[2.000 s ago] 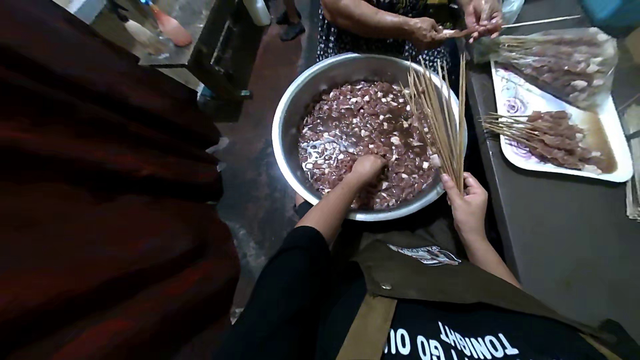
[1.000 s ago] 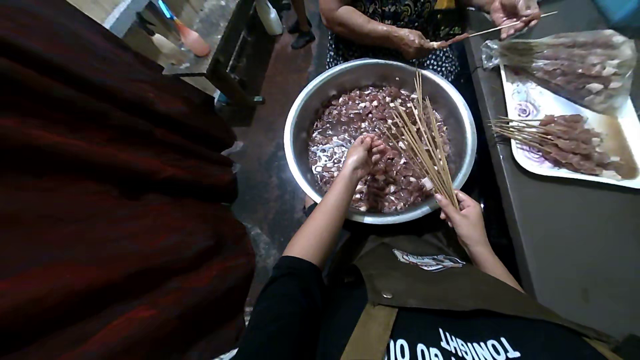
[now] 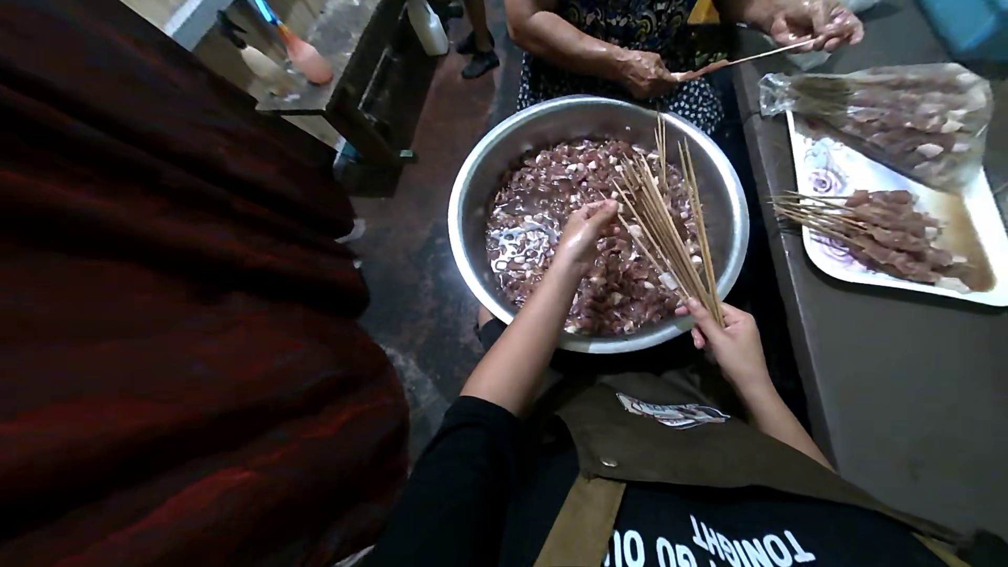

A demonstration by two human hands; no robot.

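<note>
A wide metal basin (image 3: 465, 228) holds small pieces of raw meat (image 3: 551, 185) in liquid, with paler bits among them. My right hand (image 3: 724, 335), at the basin's near right rim, grips a fanned bundle of thin wooden skewers (image 3: 665, 236) by their lower ends; the bundle slants up over the meat. My left hand (image 3: 587, 228) is above the middle of the basin, fingers bent together near the skewer tips. Whether it pinches a small piece of meat or a skewer tip cannot be told.
Across the basin, a co-worker's hands (image 3: 650, 72) hold a skewer with meat. On the table (image 3: 890, 378) at right, a white patterned tray (image 3: 835, 260) bears meat skewers (image 3: 906, 232) and a plastic bag of more skewers (image 3: 906, 118). A dark red curtain (image 3: 197, 315) hangs left; a bench (image 3: 339, 87) stands behind.
My left hand has come up out of the meat, where it was two seconds ago, toward the skewer tips. The skewers have fanned out and lean further left. The co-worker's hands have moved apart.
</note>
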